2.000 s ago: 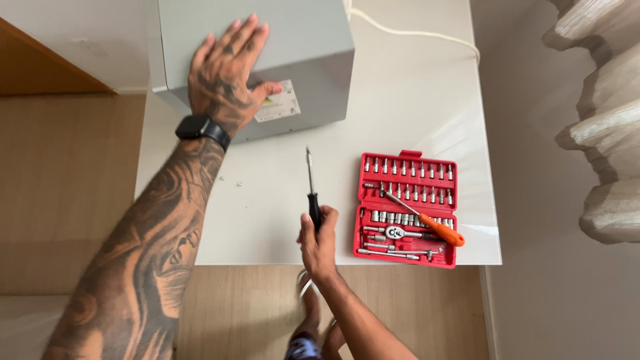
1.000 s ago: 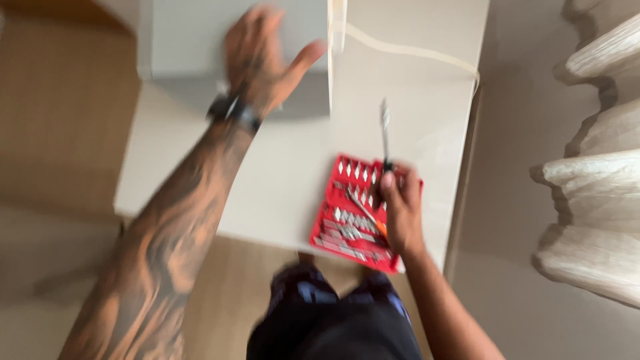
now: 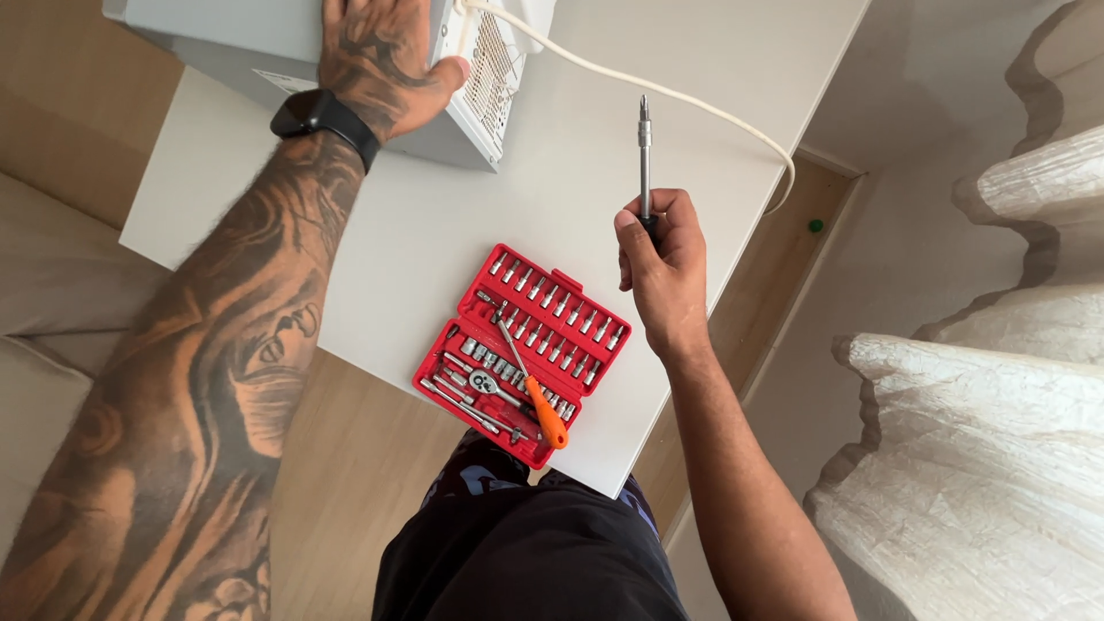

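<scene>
My left hand (image 3: 388,69) lies on the grey metal computer case (image 3: 233,34), its thumb at the edge beside the perforated back panel (image 3: 487,73); the fingertips are cut off by the frame. In my right hand (image 3: 664,259) is a bit driver (image 3: 645,159) with a black handle and a cross-shaped tip, pointing away from me above the table. Between my arms lies an open red socket and bit set (image 3: 565,280), with rows of bits and sockets and a ratchet (image 3: 485,382). An orange-handled screwdriver (image 3: 545,412) rests across it.
A cream cable (image 3: 638,82) runs from the case over the right edge of the white table (image 3: 414,224). A pale curtain (image 3: 1018,414) hangs at the right. A beige upholstered seat (image 3: 52,285) is at the left.
My right hand has moved right with the driver, from left of the red set to beyond its right side. The view has turned, and the back panel with its vents now shows.
</scene>
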